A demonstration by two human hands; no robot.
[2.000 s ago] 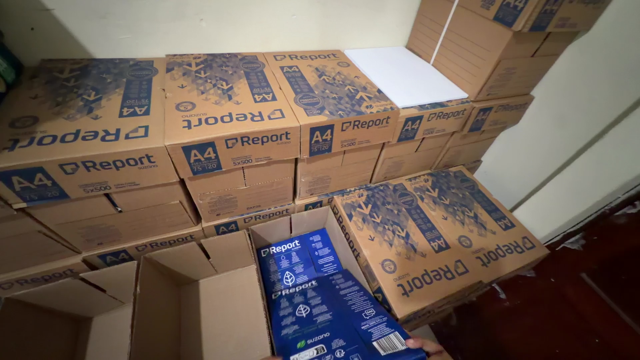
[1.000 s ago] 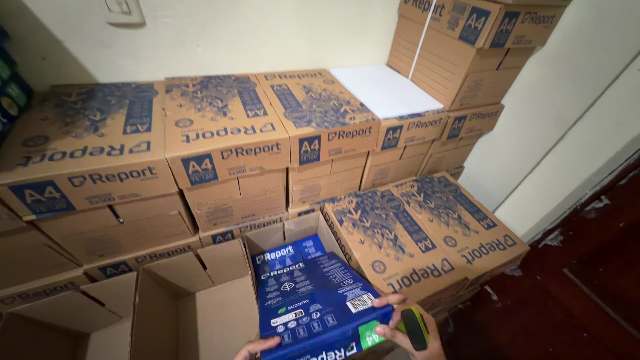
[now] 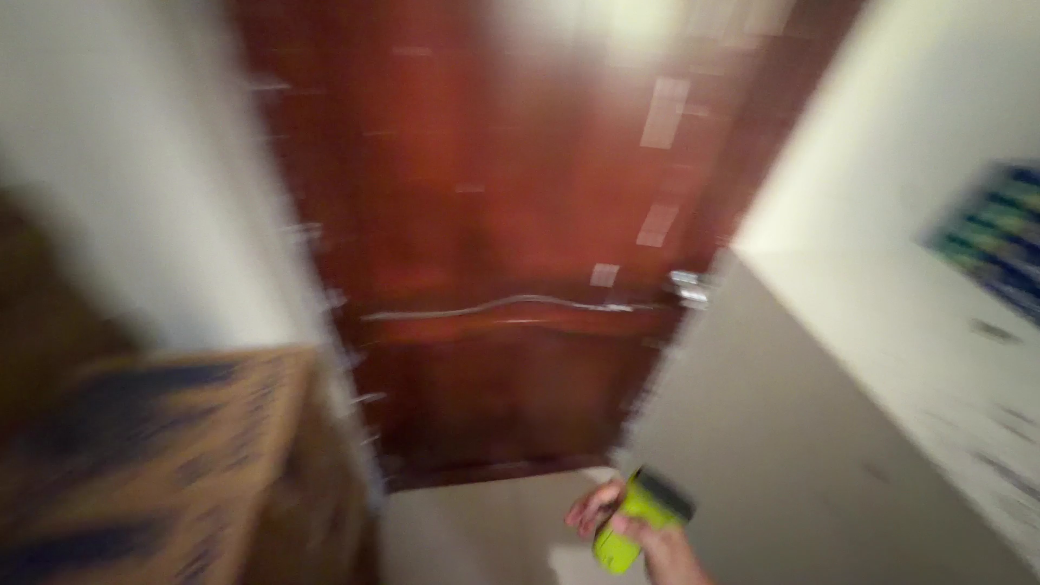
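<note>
My right hand [image 3: 642, 532] is low in the view, right of centre, with its fingers around a lime-green handheld device [image 3: 630, 536] that has a dark end; blur hides what kind of tool it is. Beyond the hand lies pale floor, with a dark red door behind it. My left hand is out of the frame.
A red wooden door [image 3: 504, 390] with a metal handle [image 3: 689, 288] and tape strips stands ahead. Cardboard boxes [image 3: 268, 422] are at the lower left. A pale ledge [image 3: 877, 325] runs along the right, with blurred green and blue packs [image 3: 999, 236] on it.
The view has swung from the boxes to the door. Both hands were at the blue paper reams a second ago; the reams and the left hand are now out of view.
</note>
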